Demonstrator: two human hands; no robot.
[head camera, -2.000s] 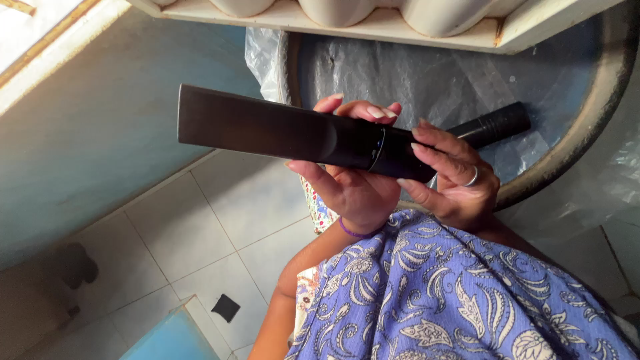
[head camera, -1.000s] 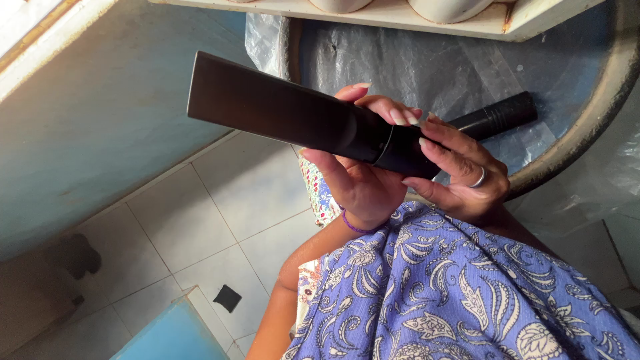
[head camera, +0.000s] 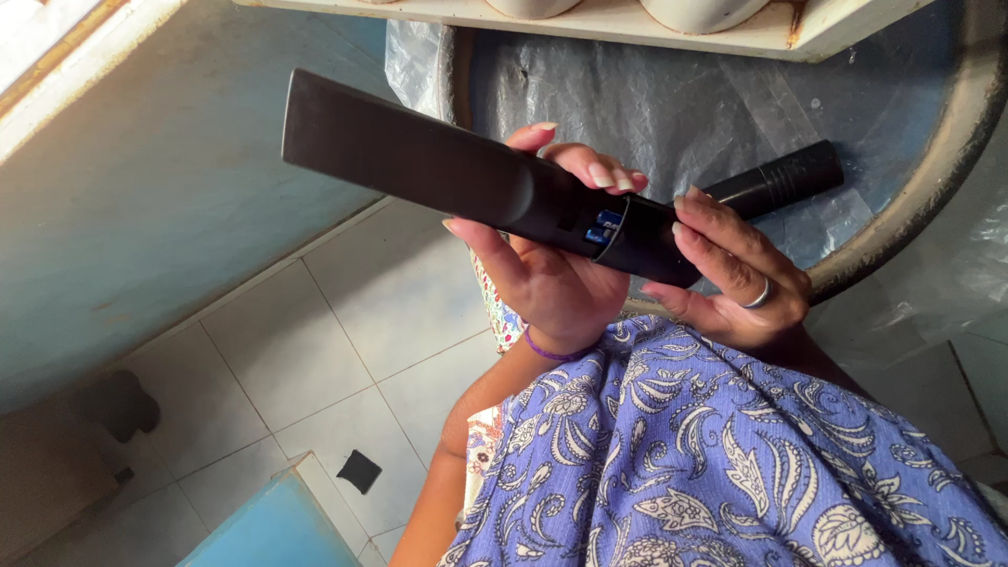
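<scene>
A long black plastic device (head camera: 409, 153), flat and wide at its far left end, lies across my left hand (head camera: 551, 291), whose thumb and fingers grip it from both sides. My right hand (head camera: 732, 268), with a ring on one finger, grips the device's black end sleeve (head camera: 650, 240). Between the body and the sleeve a gap shows blue batteries (head camera: 602, 227) inside. Behind my right hand, a black cylindrical tube (head camera: 791, 177) with ridges rests on clear plastic sheeting; its near end is hidden by my fingers.
The plastic sheeting (head camera: 598, 94) covers a round surface with a worn rim (head camera: 929, 189). Above it is a white ledge (head camera: 551, 25) bearing several white rounded objects. Blue patterned cloth (head camera: 677, 449) lies below my hands. A blue wall, a tiled floor (head camera: 339, 339) and a blue block-like surface (head camera: 276, 524) are at left.
The end sleeve has slid right, away from the body, with my right hand on it. The blue batteries, not seen in the earlier frames, now show in the gap.
</scene>
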